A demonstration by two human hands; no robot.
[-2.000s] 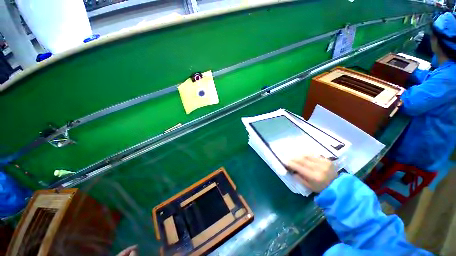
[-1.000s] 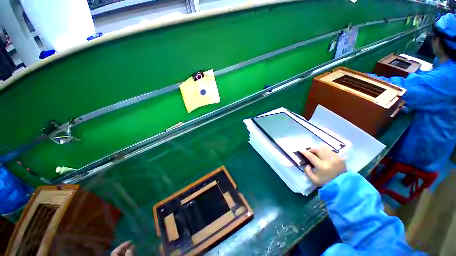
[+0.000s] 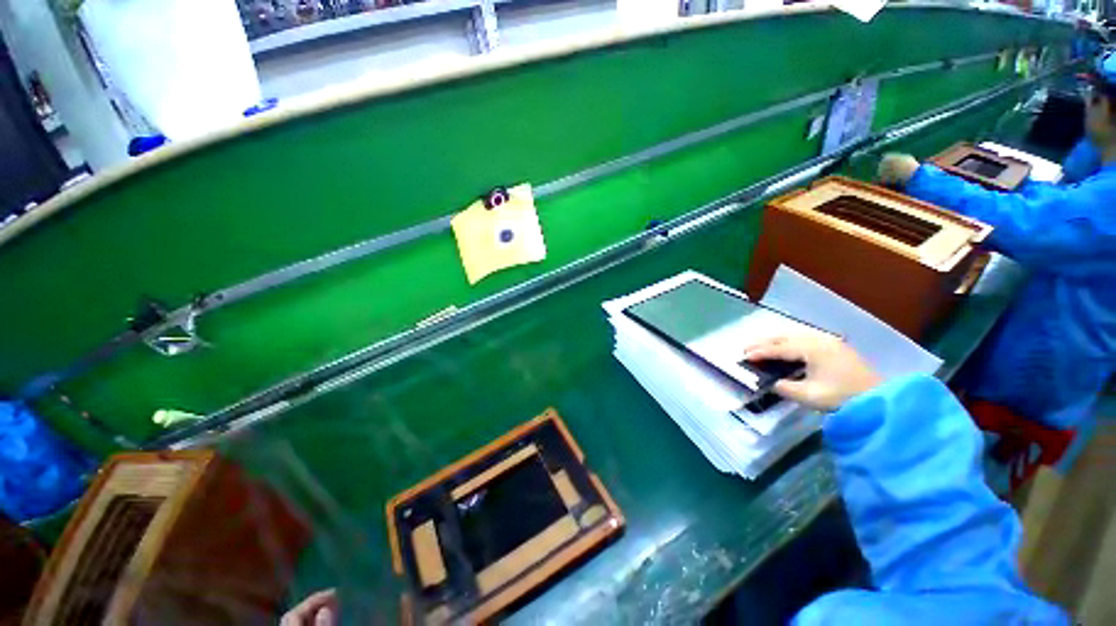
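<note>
A thin LCD panel, grey-green and white with a dark edge, lies on the stack of panels and white sheets right of centre. My right hand is at its near right end, fingers bent over the edge, gripping it. The panel's near corner is partly hidden by the hand. A wooden frame lies flat on the green bench, with black strips, pale inner pieces and a dark middle. My left hand is cut off by the bottom edge; only fingertips show, left of the frame.
Stacks of wooden frames stand at the lower left and right of the bench. A yellow card and a metal fitting hang on the back rail. A blue bag is at the left. A person in blue works at the right.
My right hand has moved slightly right and now grips the panel's near end, which appears slightly raised. The other person's arm now reaches behind the right frame stack. The view has shifted slightly.
</note>
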